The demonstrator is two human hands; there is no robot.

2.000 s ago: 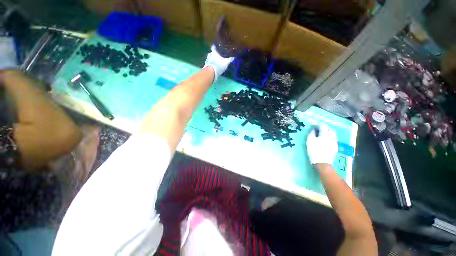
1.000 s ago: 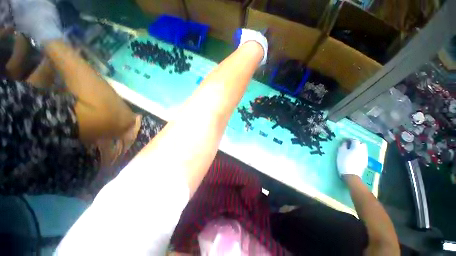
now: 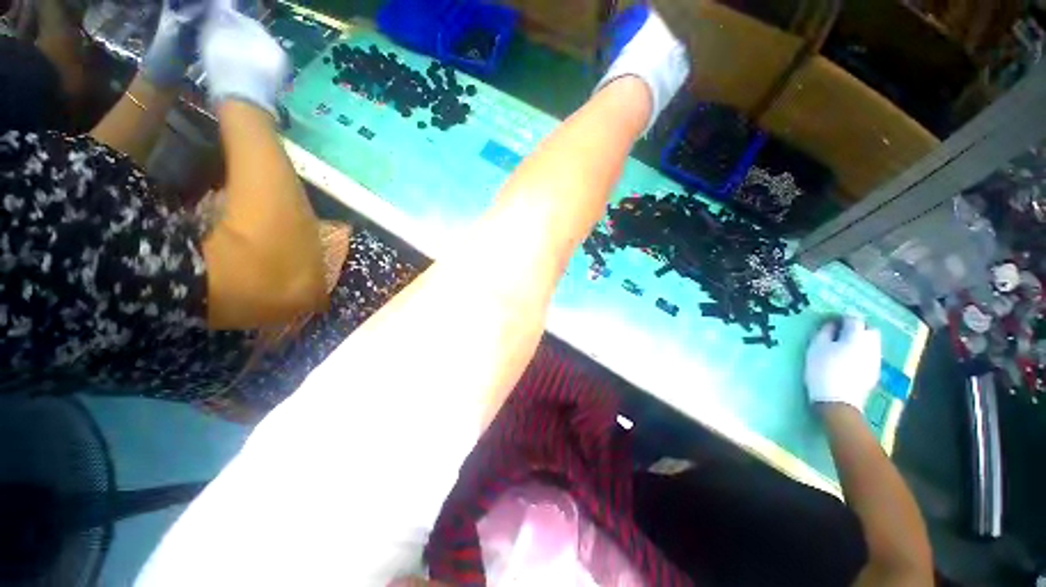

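My left hand [image 3: 648,57], in a white glove with blue on the finger side, reaches far forward over the brown cardboard box [image 3: 740,52]. Its fingers are partly turned away, and I cannot tell whether it holds anything. My right hand [image 3: 844,362], in a white glove, rests low on the turquoise mat [image 3: 734,384] near its right end. A small dark spot shows at its fingertips; I cannot tell if it is a part. A heap of small black parts [image 3: 700,247] lies between my hands, with a few loose pieces [image 3: 666,306] in front of it.
A blue bin [image 3: 713,149] and small silvery parts [image 3: 771,193] stand behind the heap. A grey post [image 3: 918,172] slants at right, beside round discs [image 3: 975,318] and a metal bar [image 3: 983,453]. At left are a neighbour's gloved hands [image 3: 243,60], a second black heap [image 3: 401,86] and blue bins [image 3: 474,34].
The view has shifted, so the bench sits further right and higher. My left arm stays stretched forward over the boxes. My right hand stays on the mat. The neighbour's hands have come into fuller view.
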